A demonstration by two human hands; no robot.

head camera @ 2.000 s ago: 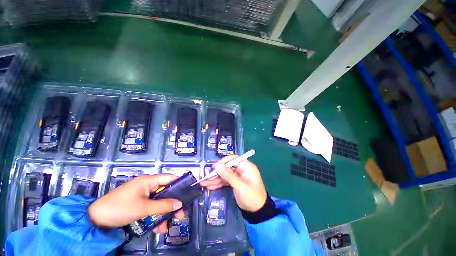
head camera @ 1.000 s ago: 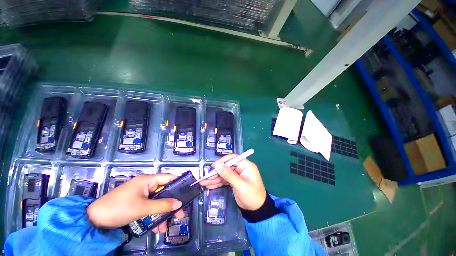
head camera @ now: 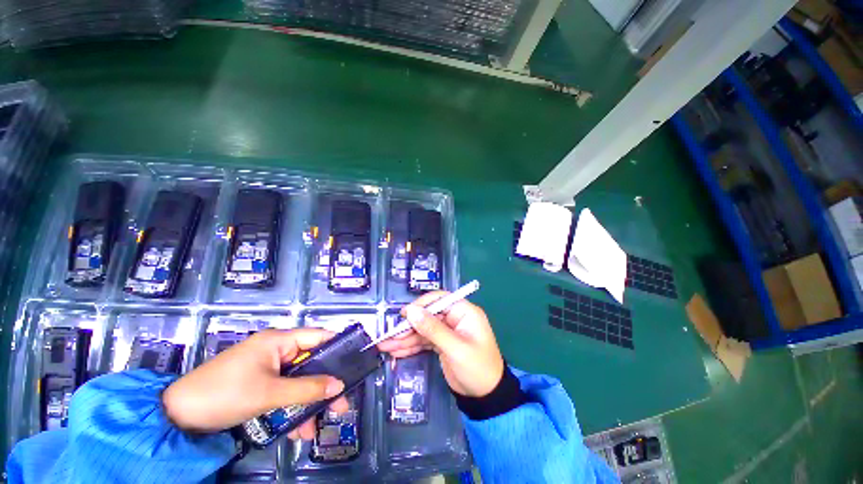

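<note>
My left hand [head camera: 246, 383] holds a black phone housing assembly [head camera: 326, 369] tilted over the blister tray, its board end toward the lower left. My right hand [head camera: 454, 345] grips a slim white pen-like tool [head camera: 431, 312], perhaps tweezers. The tool's fine tip is at the upper right end of the housing; whether it touches cannot be told. The clear blister tray [head camera: 303, 307] holds more black units in two rows, such as this one in the back row [head camera: 254, 238]. My left hand and sleeve cover part of the front row.
Black adhesive pad grids [head camera: 591, 317] lie on the green bench at right. White folded paper [head camera: 598, 255] stands by the pale post [head camera: 653, 113]. Stacked trays [head camera: 397, 28] are at the back and left [head camera: 28, 137]. Blue racks [head camera: 757, 189] with boxes stand at far right. Another unit [head camera: 637, 450] lies lower right.
Both hands, the housing and the tool keep nearly the same pose. The view has shifted very slightly.
</note>
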